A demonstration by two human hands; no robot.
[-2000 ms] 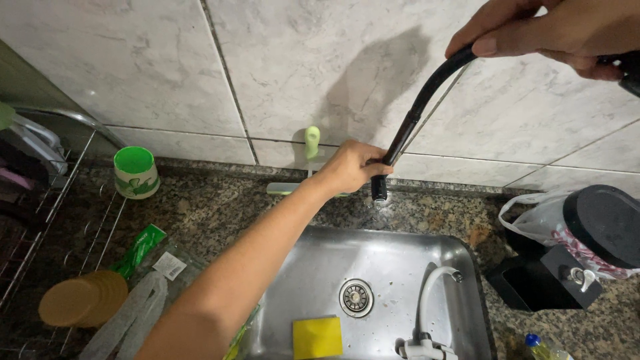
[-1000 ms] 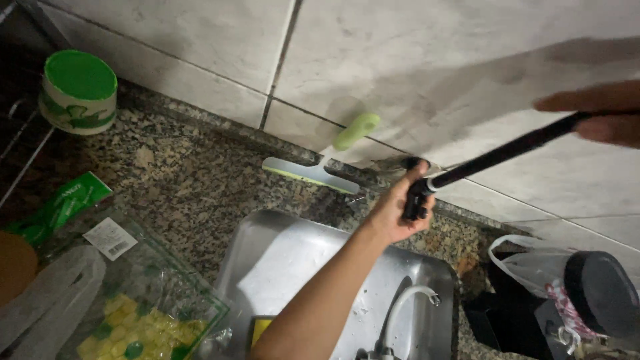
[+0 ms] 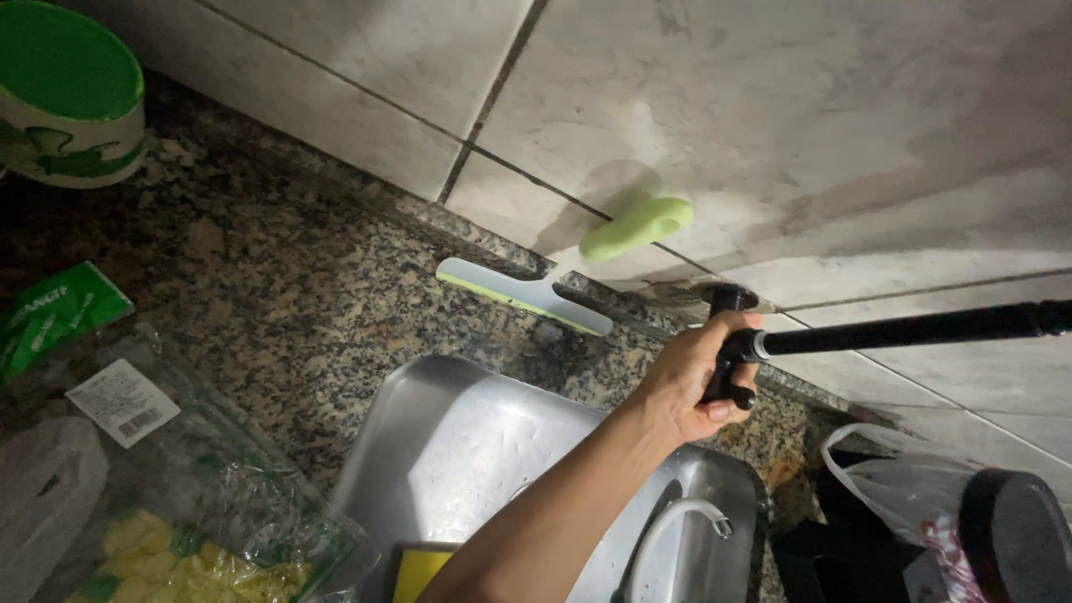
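My left hand (image 3: 699,381) is closed around the body of a black wall faucet (image 3: 727,356), near the tiled wall behind the sink. The faucet's long black spout (image 3: 904,331) runs off to the right edge of the view. My right hand is out of view. A squeegee with a light green handle (image 3: 636,228) leans against the wall, its blade on the granite counter. Below my left forearm lies the steel sink (image 3: 452,435), with a curved white spout (image 3: 670,519) in it and a yellow sponge (image 3: 419,571) partly hidden by the arm.
A green and white container (image 3: 75,92) stands at the upper left. Below it lie a green packet (image 3: 63,314) and a clear plastic bag (image 3: 243,494) with yellow contents. At the lower right are a white plastic bag (image 3: 888,481) and a dark round-topped object (image 3: 1017,536).
The view has moved closer to the faucet and wall. My right hand, earlier holding the far part of the black spout, has left the view. My left hand stays on the faucet body.
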